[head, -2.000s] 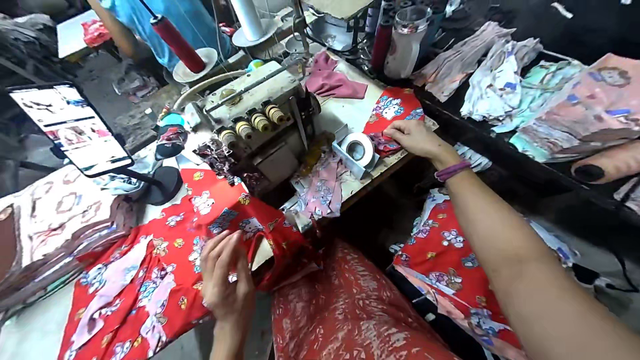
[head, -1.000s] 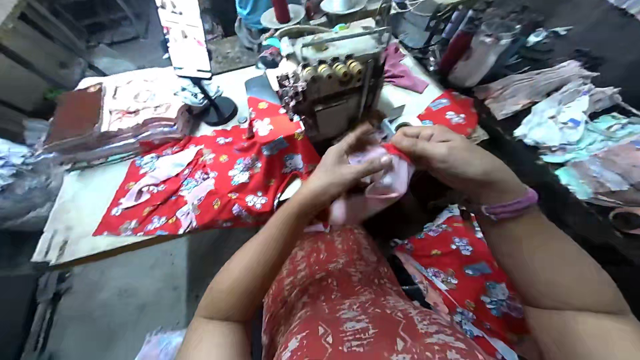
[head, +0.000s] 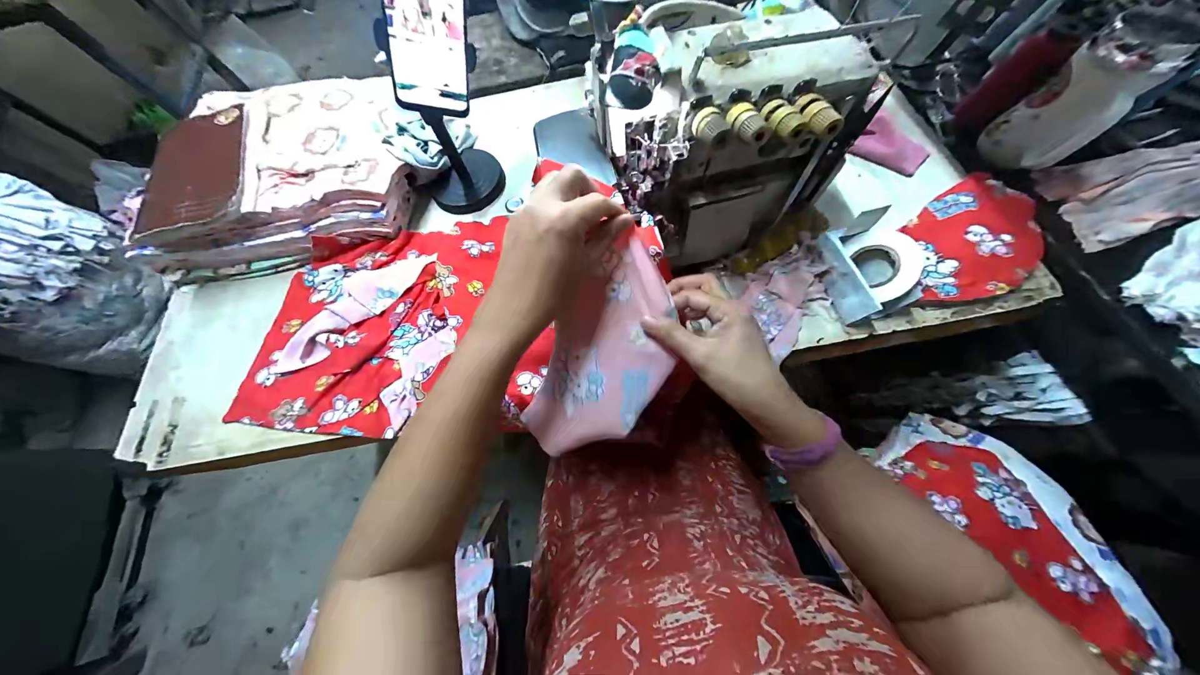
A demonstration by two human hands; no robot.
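A pink printed fabric piece (head: 605, 375) hangs between my hands, in front of an overlock sewing machine (head: 741, 159). My left hand (head: 567, 225) pinches its upper end close to the machine's needle area. Lower down and to the right, my right hand (head: 708, 333) grips the piece's right edge between thumb and fingers. Red printed fabric (head: 375, 337) with pink strips on it lies spread over the table at left, partly hidden by my left forearm. Pink fabric scraps (head: 778, 305) lie beside my right hand.
A phone on a stand (head: 469, 178) and a stack of folded fabric (head: 272, 178) occupy the table's left part. A tape roll in a dispenser (head: 881, 267) sits right of the machine, beside a red printed piece (head: 984, 234). More red fabric (head: 1012, 525) lies lower right.
Two seconds ago my right hand was on the red piece at the table's right and my left hand on the red fabric. Both now hold the pink piece, lifted by the machine.
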